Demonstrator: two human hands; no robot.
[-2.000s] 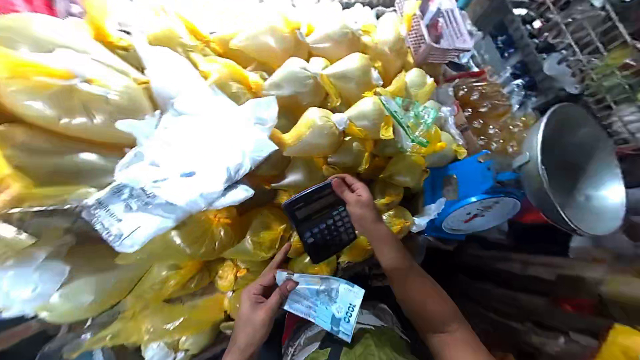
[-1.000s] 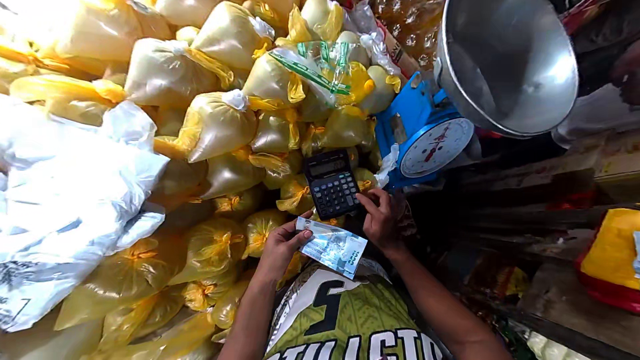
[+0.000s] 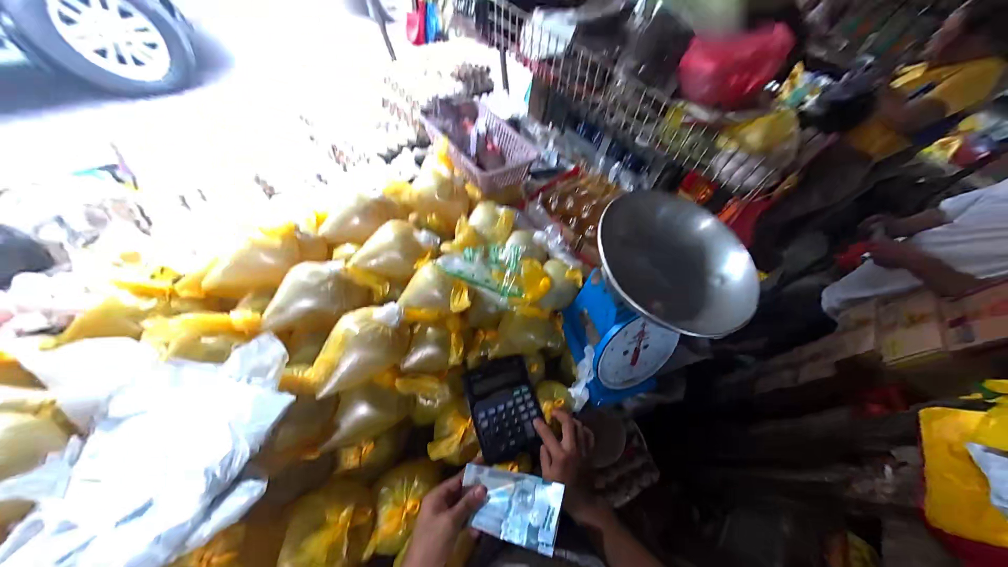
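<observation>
A light blue banknote (image 3: 516, 508) is pinched between the thumb and fingers of my left hand (image 3: 449, 508), low in the middle of the head view. Just above it a black desk calculator (image 3: 504, 405) lies on tied yellow plastic bags (image 3: 362, 346) with pale contents. My right hand (image 3: 568, 453) is at the calculator's right edge, a fingertip at or close to its keys; it holds nothing that I can see. To the right of the calculator stands a blue dial scale (image 3: 618, 346) with a round metal pan (image 3: 677, 264).
White plastic bags (image 3: 173, 449) cover the pile at left. Behind lie a pink plastic basket (image 3: 492, 153) and a wire rack (image 3: 630, 102). A person in white (image 3: 937, 236) is at right, another in yellow (image 3: 937, 98) farther back. A car wheel (image 3: 118, 39) shows at upper left.
My right hand held the calculator two seconds ago; it has let go, and the calculator rests on the bags. The banknote stays in my left hand. The view has tilted up.
</observation>
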